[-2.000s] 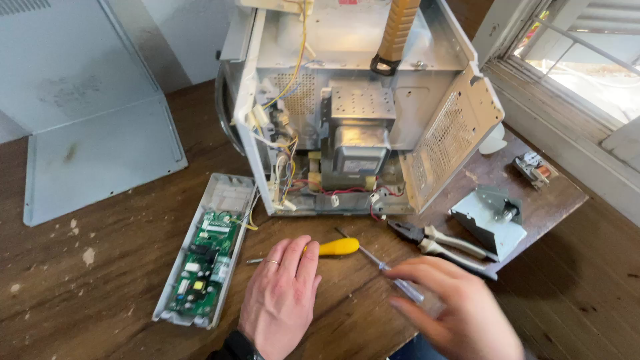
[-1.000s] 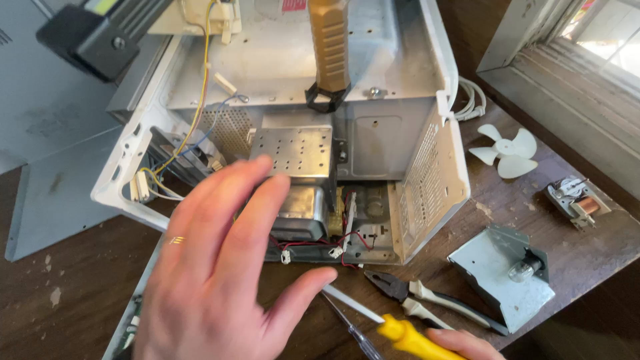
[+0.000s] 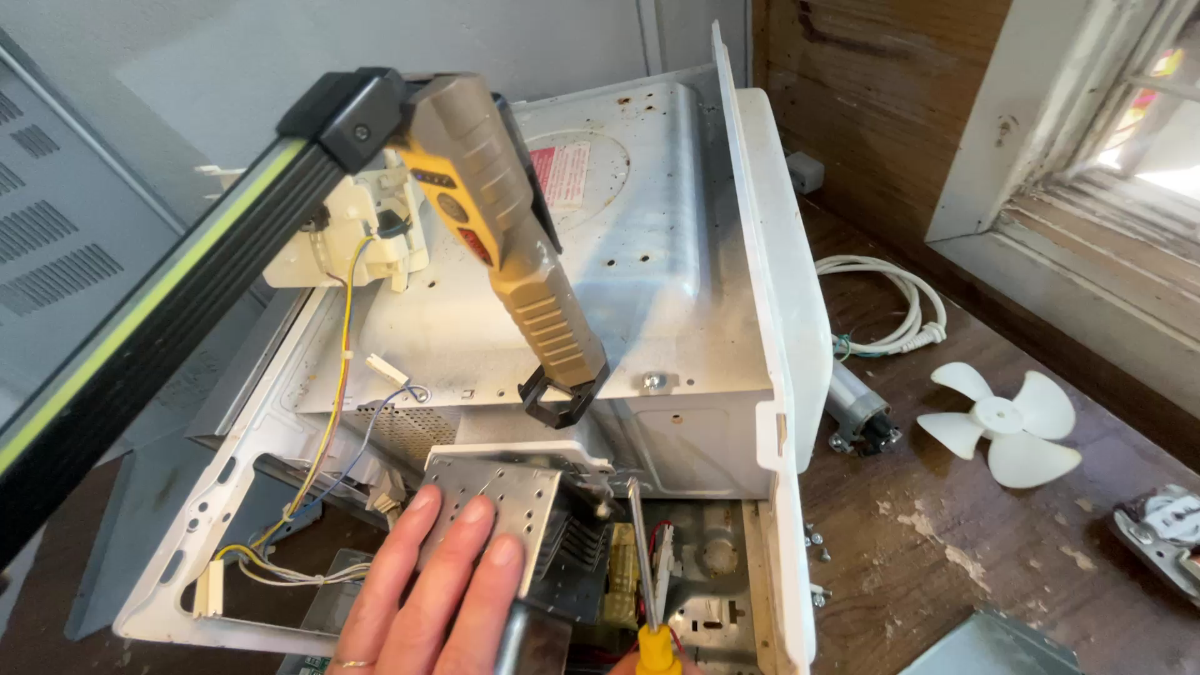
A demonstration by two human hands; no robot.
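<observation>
My left hand (image 3: 436, 591) rests its fingers on the perforated metal housing of the magnetron (image 3: 497, 492), inside an opened microwave oven (image 3: 656, 281). At the bottom edge my right hand (image 3: 623, 664), mostly out of view, holds a screwdriver with a yellow handle (image 3: 659, 652). Its metal shaft points up, the tip close to the right of the magnetron's bracket. A work light (image 3: 530, 281) on a black folding arm leans over the cavity's top. Beside the magnetron, the transformer (image 3: 623, 572) is partly visible.
Yellow, blue and white wires (image 3: 342, 375) run down the left frame. On the wooden table to the right lie a white fan blade (image 3: 1001, 415), a coiled power cord (image 3: 914, 305), a capacitor (image 3: 855, 408), loose screws (image 3: 816, 541), a small motor (image 3: 1162, 539) and a sheet-metal bracket (image 3: 998, 647).
My right hand took up the yellow screwdriver from the table and has moved it into the microwave. My left hand went from the table onto the magnetron. The view has shifted closer over the microwave.
</observation>
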